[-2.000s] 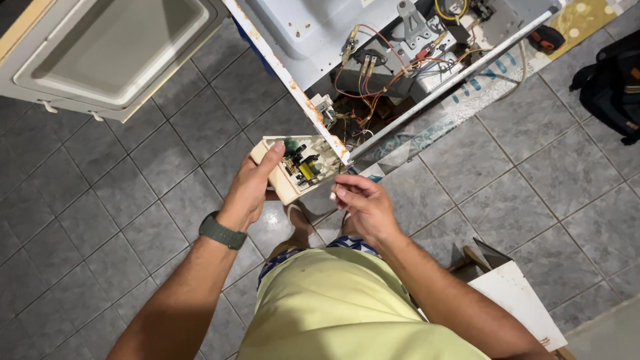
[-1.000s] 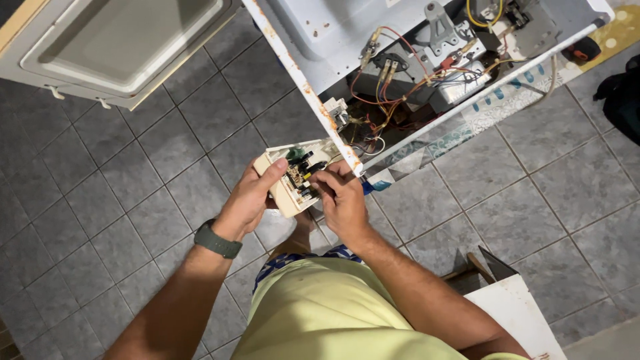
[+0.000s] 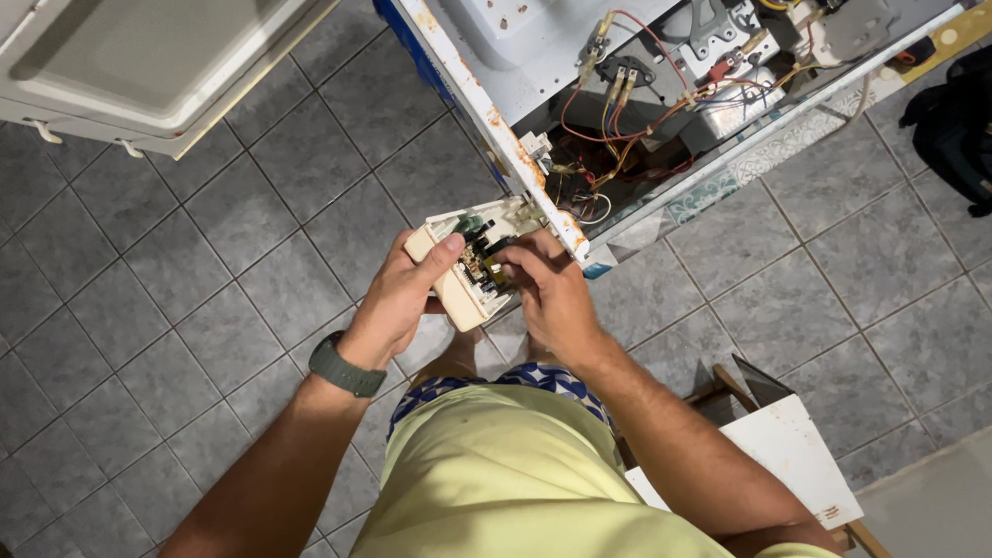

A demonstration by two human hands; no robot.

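My left hand (image 3: 403,291) holds the cream plastic housing (image 3: 457,304) of a control unit by its outer side, thumb on the rim. Inside the housing lies a circuit board (image 3: 482,260) with dark, green and yellow parts. My right hand (image 3: 552,288) reaches over the board's right side, its fingertips bent at the yellow part; what they pinch is partly hidden. The unit sits just below the rusty corner of an opened white appliance (image 3: 515,155), where wires (image 3: 620,147) and metal fittings show.
A white panel or door (image 3: 116,70) with plastic hooks is at upper left. A rusty white metal sheet (image 3: 783,449) rests on a wooden piece at lower right. A black bag (image 3: 957,132) lies on the grey tiles at far right, and an orange-and-black object (image 3: 916,54) is beyond the appliance.
My right hand has moved left from beside the housing onto the circuit board, where it was a second ago too. My left hand keeps its hold on the housing.
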